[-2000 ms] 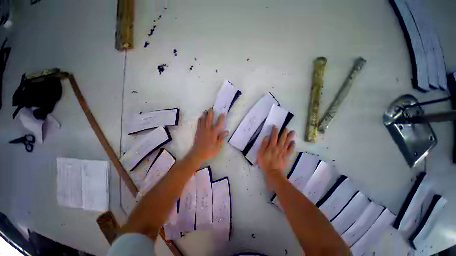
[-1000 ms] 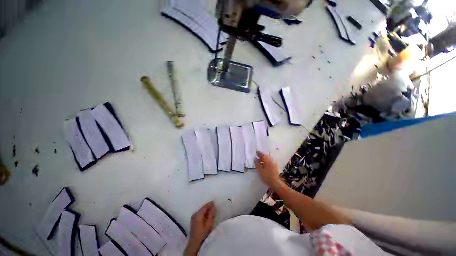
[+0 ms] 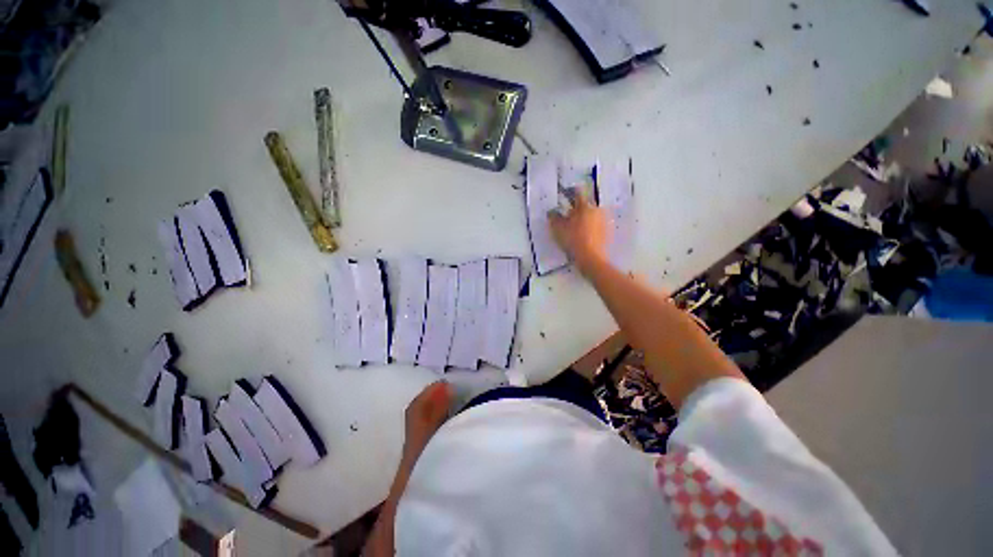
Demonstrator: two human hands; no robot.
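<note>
My right hand [image 3: 580, 229] reaches over white-topped cut bundles on the right, its fingers on or just above the paper between the left bundle [image 3: 543, 218] and the right one [image 3: 617, 207]. The hand hides part of them, and whether it grips one cannot be told. My left hand [image 3: 428, 411] is low at the table's near edge, fingers curled, away from the bundles; its palm is hidden. A row of several bundles [image 3: 439, 316] with dark edges lies between and above the hands, with a narrow gap in the row.
The cutter's metal base plate [image 3: 468, 118] stands beyond the row. Two worn sticks [image 3: 296, 187] lie left of it. Three bundles [image 3: 203, 248] lie further left, and more [image 3: 261, 426] lie lower left by a long brown strip [image 3: 136, 426]. Offcuts [image 3: 751, 294] are heaped beyond the right edge.
The view has shifted. My right hand has moved from the right end of the row up to the separate bundles. A gap now shows within the row. My left hand stays low near the table edge.
</note>
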